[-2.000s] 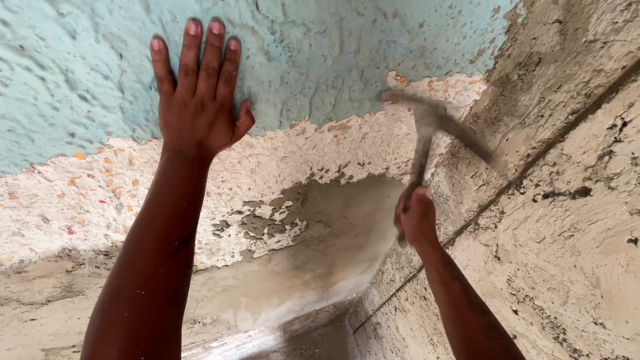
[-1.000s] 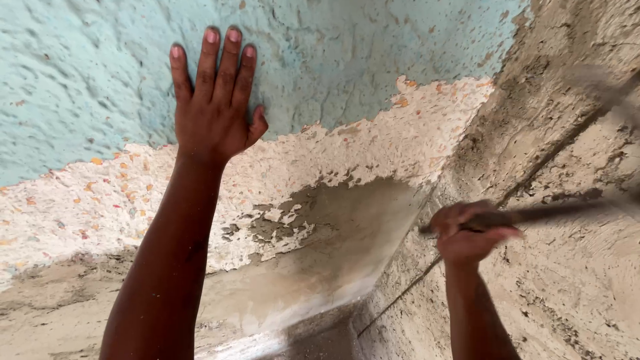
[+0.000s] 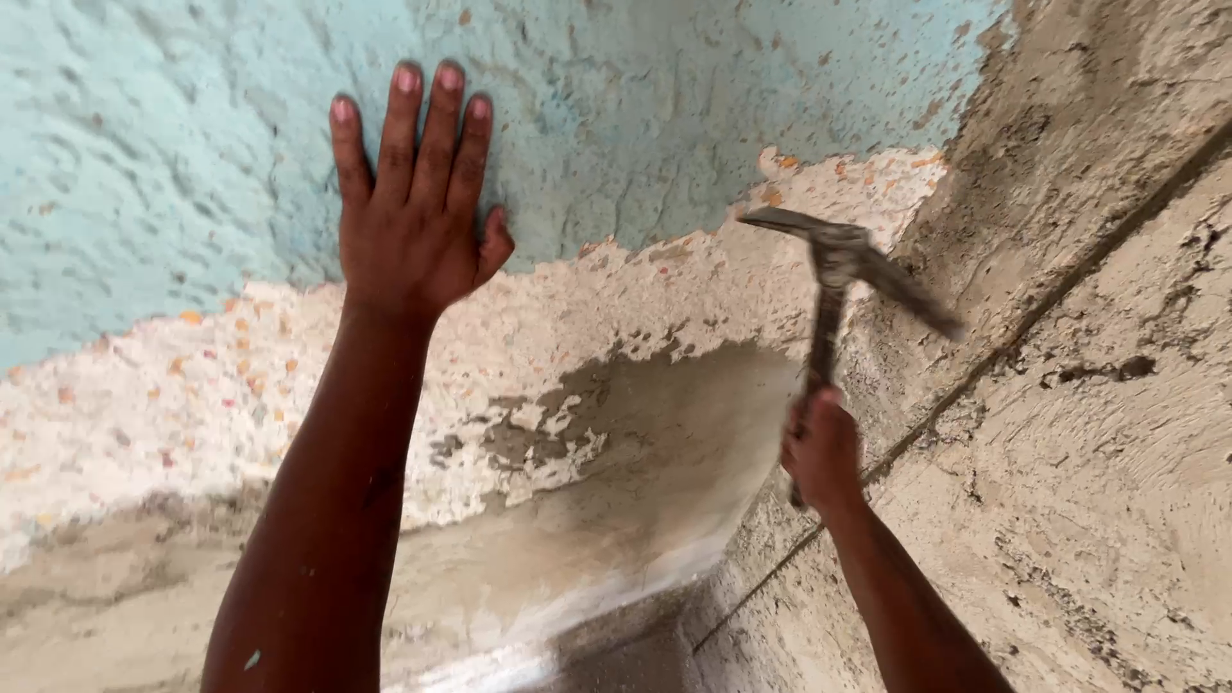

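My left hand (image 3: 414, 212) lies flat with fingers apart on the light blue painted wall (image 3: 597, 106), just above the ragged edge of the paint. My right hand (image 3: 826, 448) grips the handle of a pick-like hammer (image 3: 839, 250) with a long head, slightly blurred. One tip of the head is at the boundary between blue paint and the pale chipped band (image 3: 520, 327); whether it touches cannot be told. The other end points toward the rough grey-brown plaster at the right.
A rough plastered surface (image 3: 1088, 481) with a dark groove (image 3: 962, 385) meets the wall at a corner on the right. Below the pale band is bare grey plaster (image 3: 693, 423). A ledge-like edge (image 3: 616, 626) runs along the bottom.
My right hand has swung the hammer from the far right back to the paint's edge. The left hand has stayed on the blue wall.
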